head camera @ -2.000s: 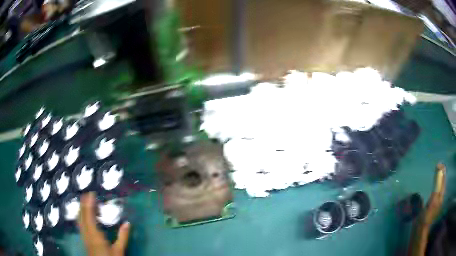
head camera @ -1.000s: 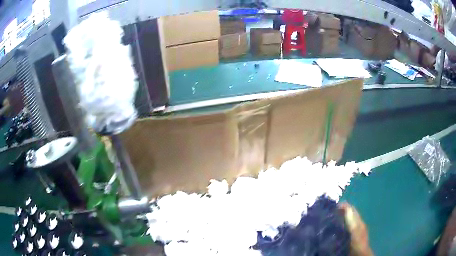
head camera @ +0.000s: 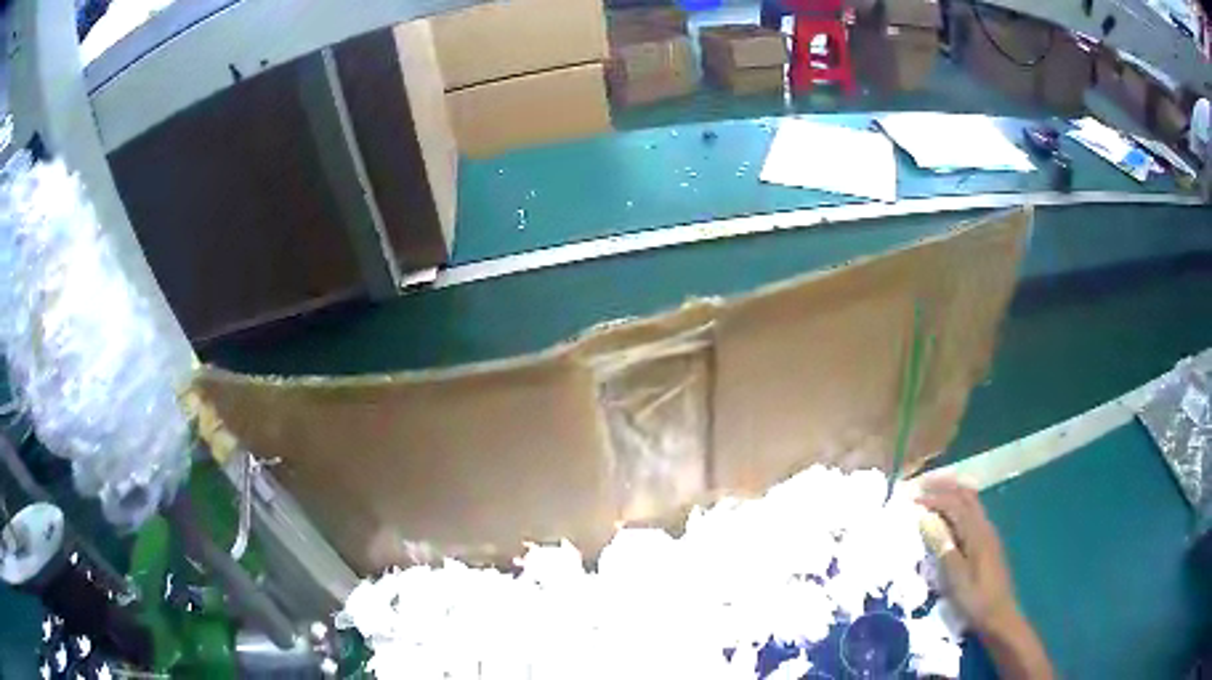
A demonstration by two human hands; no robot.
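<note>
A large white pile of impellers [head camera: 638,598] lies along the bottom middle, overexposed, so single pieces are hard to tell apart. A dark round fan housing [head camera: 875,644] shows its open mouth at the pile's lower right, with other dark parts around it. My right hand [head camera: 977,565] is at the pile's right edge, fingers bent towards the white pieces, with a yellowish covering on a finger. Whether it holds anything is hidden. My left hand is out of the picture.
Cardboard [head camera: 479,452] stands behind the pile. The green press [head camera: 173,598] is at lower left, with a white plastic-like bundle [head camera: 93,345] above it. A clear bag [head camera: 1183,425] lies at right. Papers [head camera: 831,157] and a red stool [head camera: 821,51] are beyond.
The view has tilted up from the bench, then shifted right. The press has moved to the lower left. My left hand has left the picture; my right hand is now at the impeller pile's edge.
</note>
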